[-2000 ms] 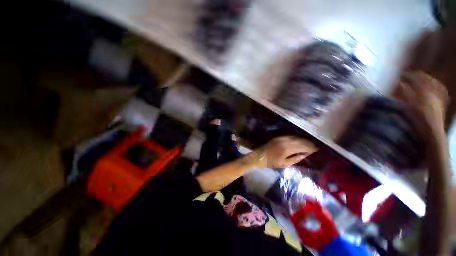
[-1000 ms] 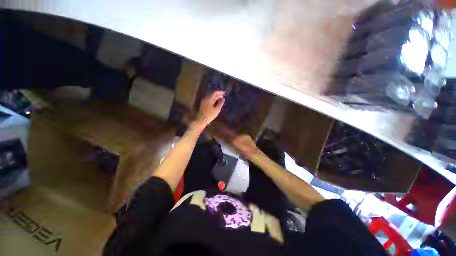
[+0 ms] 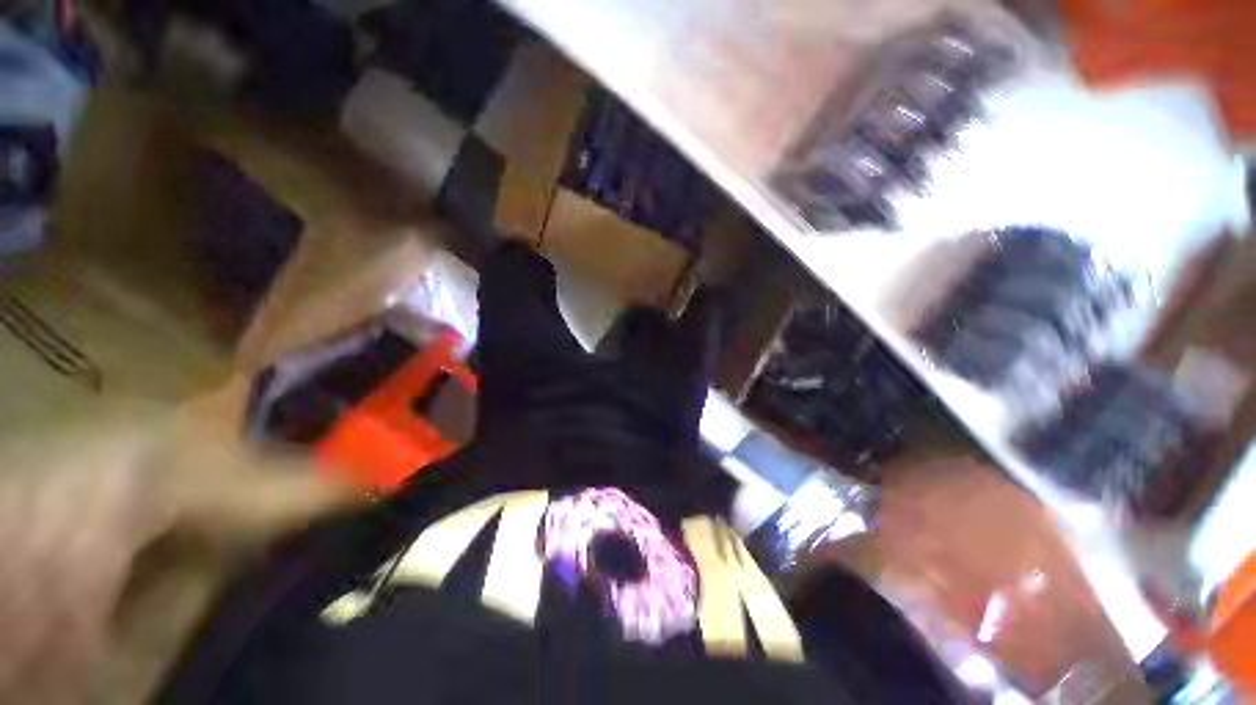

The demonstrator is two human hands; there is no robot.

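The picture is blurred. A large skin-toned smear at the lower left looks like my left hand (image 3: 83, 530); its fingers and any hold cannot be made out. My right hand cannot be identified. An open brown carton (image 3: 606, 237) with dark pieces stands by my knees, below the table edge. Another open carton holds a jumble of dark pieces (image 3: 827, 365) to its right. On the white table (image 3: 716, 83) lie ridged dark filled packs (image 3: 895, 124), with a second group (image 3: 1026, 310) and a third (image 3: 1116, 434) nearer the right.
An orange stool (image 3: 393, 430) stands left of my legs. Large brown cartons (image 3: 138, 331) fill the left. Orange material (image 3: 1164, 48) shows at the top right. A blurred reddish-brown shape (image 3: 978, 551) and shiny clear plastic (image 3: 820, 517) lie below the table at the right.
The view has turned and shifted. Both hands have left the area around the carton by my knees; a blurred skin-toned shape now shows at the lower left. The orange stool shows more fully.
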